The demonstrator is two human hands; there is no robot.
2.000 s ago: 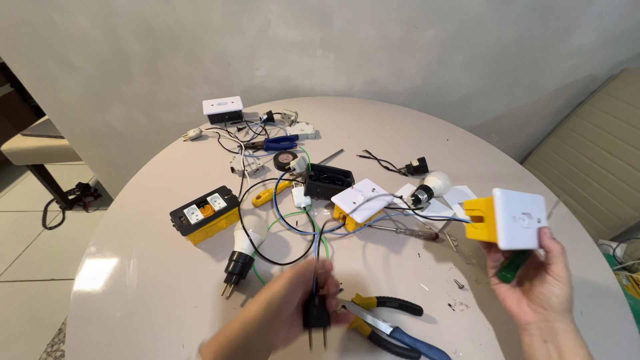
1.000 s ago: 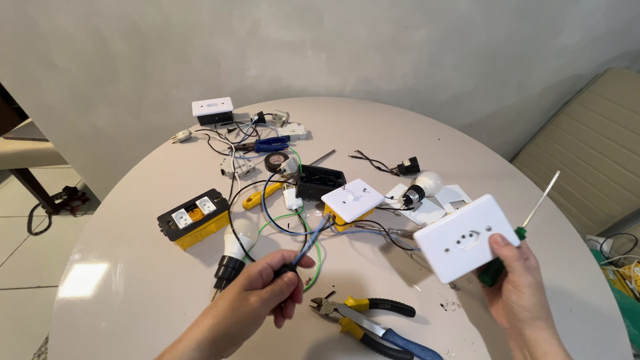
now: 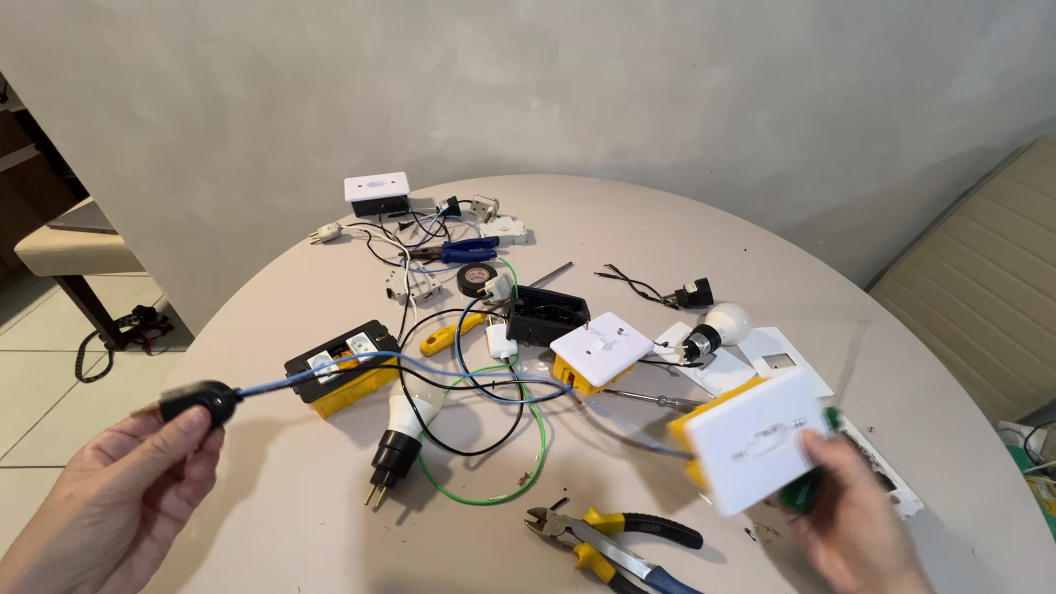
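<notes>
At the far left, my left hand (image 3: 144, 478) pinches a black electrical plug (image 3: 198, 403); blue and black wires run from it to a yellow box with a white switch plate (image 3: 601, 351). My right hand (image 3: 858, 511), blurred, holds a yellow wall box with a white socket plate (image 3: 755, 441) and also a green-handled screwdriver (image 3: 804, 491). A grey-blue wire joins the two boxes. Below them lie yellow-and-black cutting pliers (image 3: 577, 532) beside a blue-handled tool (image 3: 627, 557). A white bulb in a black plug-in holder (image 3: 396, 450) lies near my left hand.
Around the middle are a black empty box (image 3: 546, 315), a yellow-handled tool (image 3: 451, 334), black tape (image 3: 476, 280) and a yellow socket box (image 3: 351, 375). Farther back lie blue pliers (image 3: 470, 250) and a white-topped box (image 3: 377, 191). Another bulb (image 3: 728, 324) rests on white plates (image 3: 788, 359).
My left hand has moved left with the black plug, drawing its wires out across the table. My right hand still holds the socket box and screwdriver.
</notes>
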